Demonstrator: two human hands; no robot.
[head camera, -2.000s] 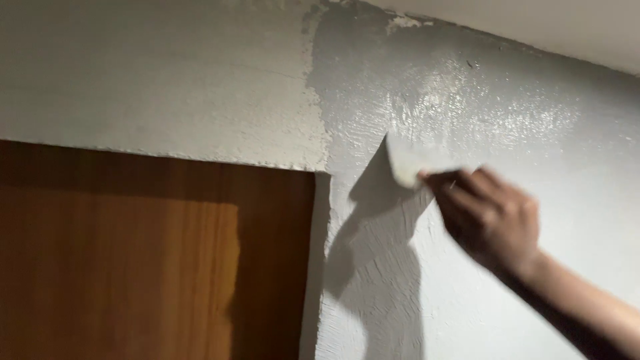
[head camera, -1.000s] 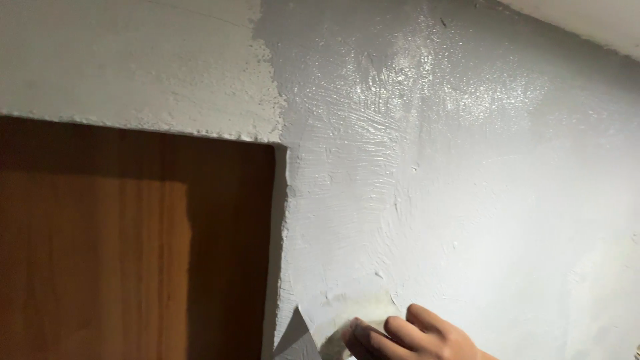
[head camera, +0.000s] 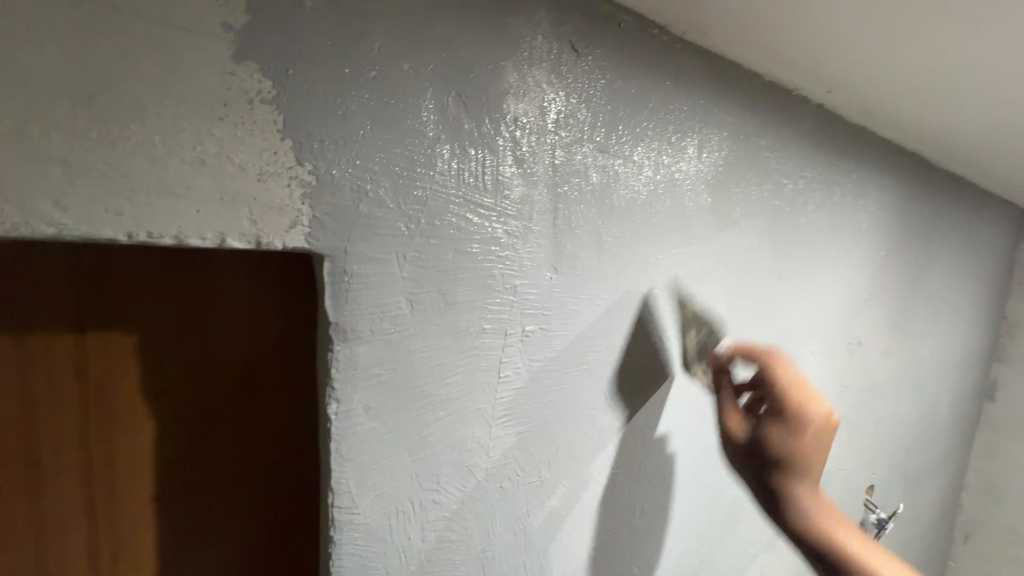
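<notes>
My right hand reaches in from the lower right and grips a putty knife by its handle. Its blade, blurred and smeared with filler, points up and to the left, close to the wall; whether it touches cannot be told. The hand and knife cast a dark shadow to their left. Around them the grey coated wall shows ridges and trowel marks, with a wet shine higher up. My left hand is out of view.
At the left, a wooden door panel sits recessed behind the wall's rough corner. Lighter, uncoated wall lies above it. The ceiling slopes across the upper right. Wires stick out of the wall at the lower right.
My right hand, low near the wall's corner one second ago, is now farther right and higher on the wall, with the putty knife still in it. The view has shifted somewhat.
</notes>
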